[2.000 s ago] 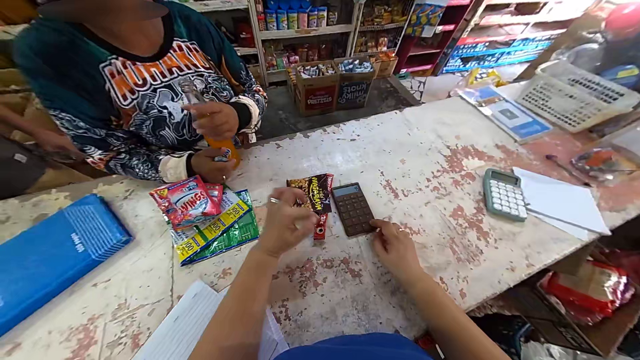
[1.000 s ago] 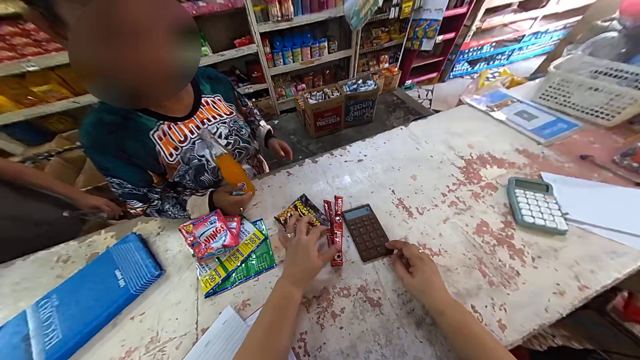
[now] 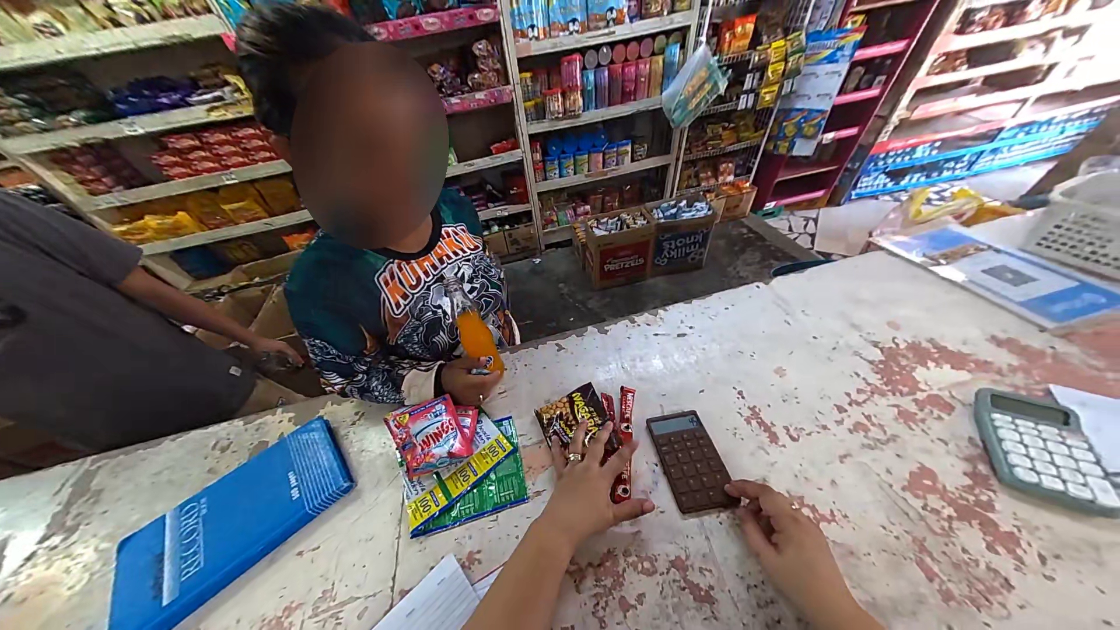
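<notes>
My left hand (image 3: 591,481) lies spread over a dark snack packet (image 3: 570,409) and narrow red sachets (image 3: 626,404), fingers apart, touching them. Just right of these is a brown calculator (image 3: 691,462), whose lower right corner my right hand (image 3: 779,525) touches with thumb and fingertips. Left of my left hand lie pink packets (image 3: 433,433) on top of yellow and green sachet strips (image 3: 503,481). Across the counter a person holds a glass bottle of orange drink (image 3: 477,337) by its lower part, tilted.
On the worn white counter (image 3: 787,350) lie a blue record book (image 3: 232,525) at left, papers (image 3: 433,599) near me, a grey-green calculator (image 3: 1046,446) and a blue-white sheet (image 3: 1006,271) at right. A white basket (image 3: 1081,223) stands beyond. A second person is at far left, before stocked shelves.
The person's bottle has come upright from low behind their hands, then leaned toward the counter. My left hand has come down and spread over the packet and red sachets. The view has tilted up.
</notes>
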